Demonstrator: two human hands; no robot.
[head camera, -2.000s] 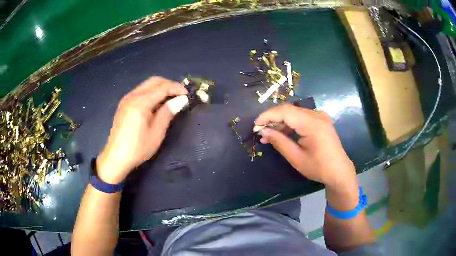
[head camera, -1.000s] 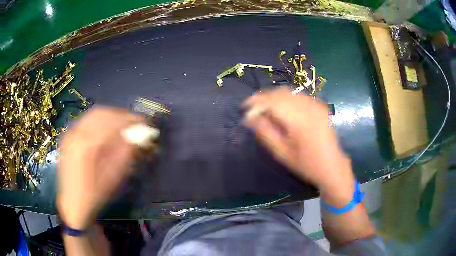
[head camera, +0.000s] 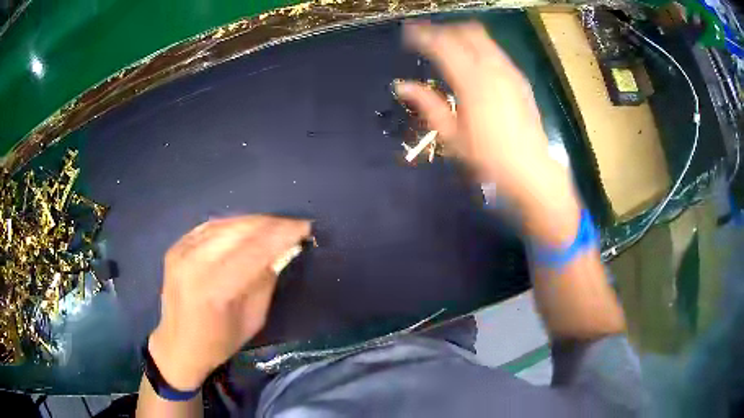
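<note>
My left hand (head camera: 220, 290) is over the near left part of the dark mat (head camera: 269, 163), fingers pinched on a small brass contact strip (head camera: 313, 241) that shows at the fingertips. A white cover is on a fingertip. My right hand (head camera: 489, 122) is blurred, fingers apart, over a small cluster of brass contact strips with wires (head camera: 424, 145) at the right of the mat. The hand hides part of the cluster; I see nothing held in it.
A large pile of brass strips (head camera: 37, 253) is at the far left. A cardboard tray (head camera: 608, 122) lies at the right, with an iron stand and yellow sponge (head camera: 626, 80) beside it. A pale cable (head camera: 695, 122) curves past it. The green conveyor (head camera: 106, 57) runs behind the bench.
My right hand has moved up and away over the small cluster, its fingers now spread. My left hand has moved right and down. Strips lying loose on the mat a second ago no longer show there.
</note>
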